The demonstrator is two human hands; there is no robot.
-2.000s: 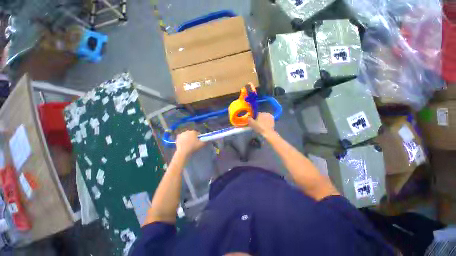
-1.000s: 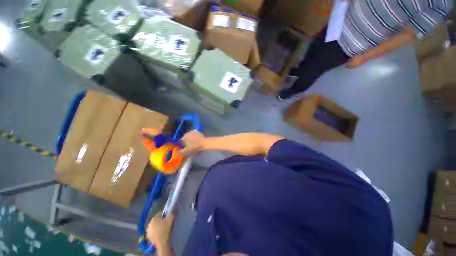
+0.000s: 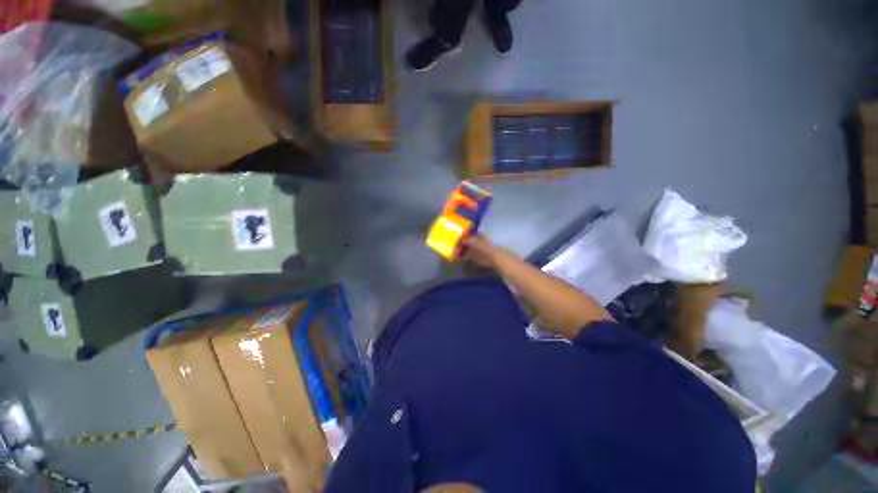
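My right hand (image 3: 474,249) holds an orange and blue tape gun (image 3: 456,223) by its handle, out over the floor ahead of my body. My left hand (image 3: 306,474) is blurred and partly seen at the lower edge, beside the trolley's handle end; its grip cannot be made out. The blue-framed trolley (image 3: 310,371) stands at my left. It bears brown cartons (image 3: 270,385) with shiny clear tape or marks on top.
Pale green cases (image 3: 217,226) and a brown carton (image 3: 197,106) stand at the left. An open carton (image 3: 478,142) with dark panelled contents lies ahead. A person's dark shoes (image 3: 433,52) show at the top. White plastic bags (image 3: 688,236) and clutter lie at the right.
The view has turned right, so the trolley now shows at lower left. My right hand has left the trolley handle and holds the tape gun away from it.
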